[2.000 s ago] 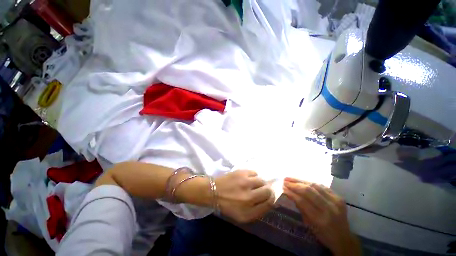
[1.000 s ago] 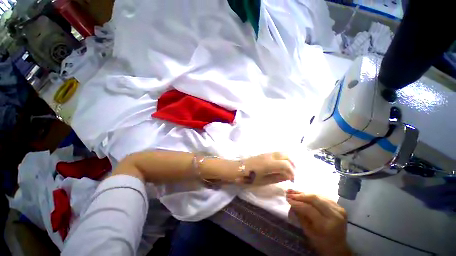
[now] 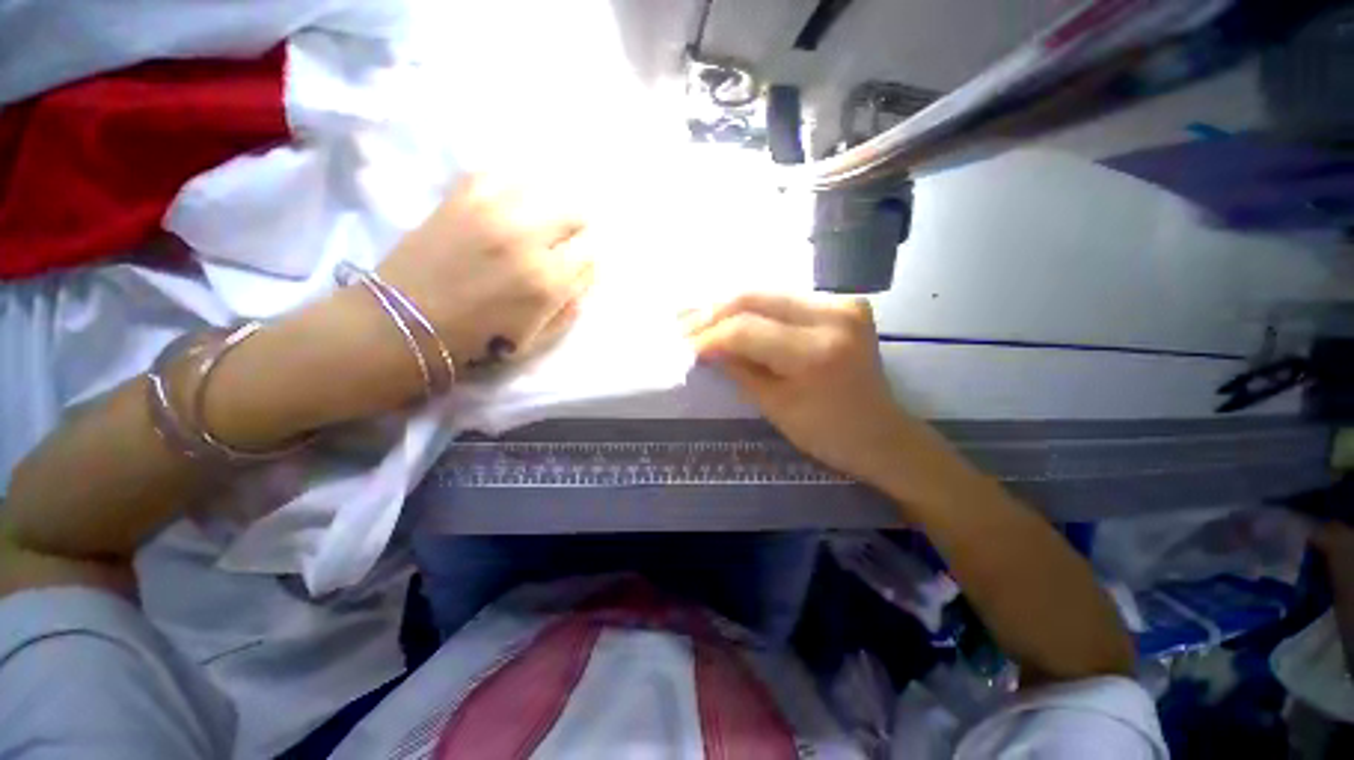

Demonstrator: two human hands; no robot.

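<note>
A white garment piece (image 3: pixel 371 164) spreads over the left of the table and hangs over its front edge. A red fabric part (image 3: pixel 141 156) lies on it at the left. My left hand (image 3: pixel 498 282), with bangles on the wrist, presses on the white cloth, its fingers bent and partly lost in glare. My right hand (image 3: pixel 795 356) pinches the cloth's edge between thumb and fingertips, just right of the left hand. The sewing machine's dark ribbed knob (image 3: pixel 861 238) is just above my right hand. The needle area is hidden in glare.
A ruler strip (image 3: pixel 639 463) runs along the table's front edge. Small dark snips (image 3: pixel 1259 380) lie at the right, below a purple cloth strip (image 3: pixel 1233 175). Bagged items (image 3: pixel 1218 594) sit below the table at the right. My striped top shows at the bottom.
The view has tipped down and moved closer, showing the ruler and my lap. The green part has left the view. My left hand lies flatter on the cloth; my right hand still pinches its edge.
</note>
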